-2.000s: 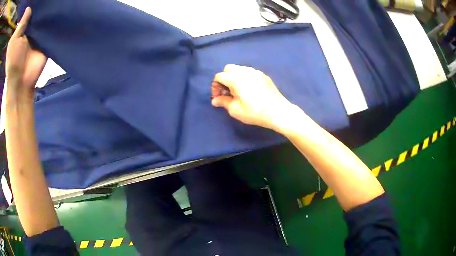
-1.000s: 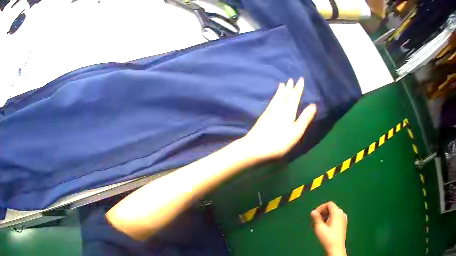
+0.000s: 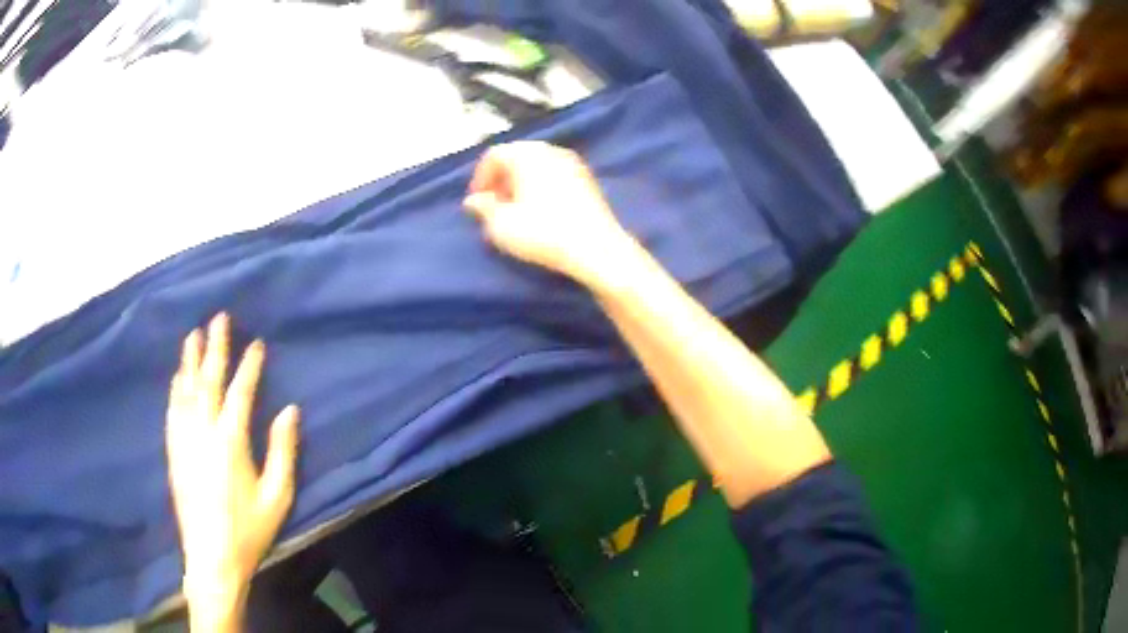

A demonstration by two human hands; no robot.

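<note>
Navy trousers point(image 3: 408, 291) lie across the table, with a long leg running to the right and its straight hem near the right end. My left hand point(image 3: 231, 445) lies on the cloth at the lower left, fingers spread and holding nothing visible. My right hand point(image 3: 532, 204) is over the upper middle of the leg, fingers curled in; its palm is hidden, so I cannot tell whether it holds anything.
A second navy garment point(image 3: 792, 173) drapes over the table's right end. Blurred scissors point(image 3: 507, 87) lie behind the leg beside a bright green item point(image 3: 525, 52). The white tabletop point(image 3: 285, 111) shows behind. Striped tape point(image 3: 841, 377) marks the green floor.
My left hand has moved from the hem end to the left part of the cloth. My right hand has come up from above the floor to the leg. The view has shifted slightly.
</note>
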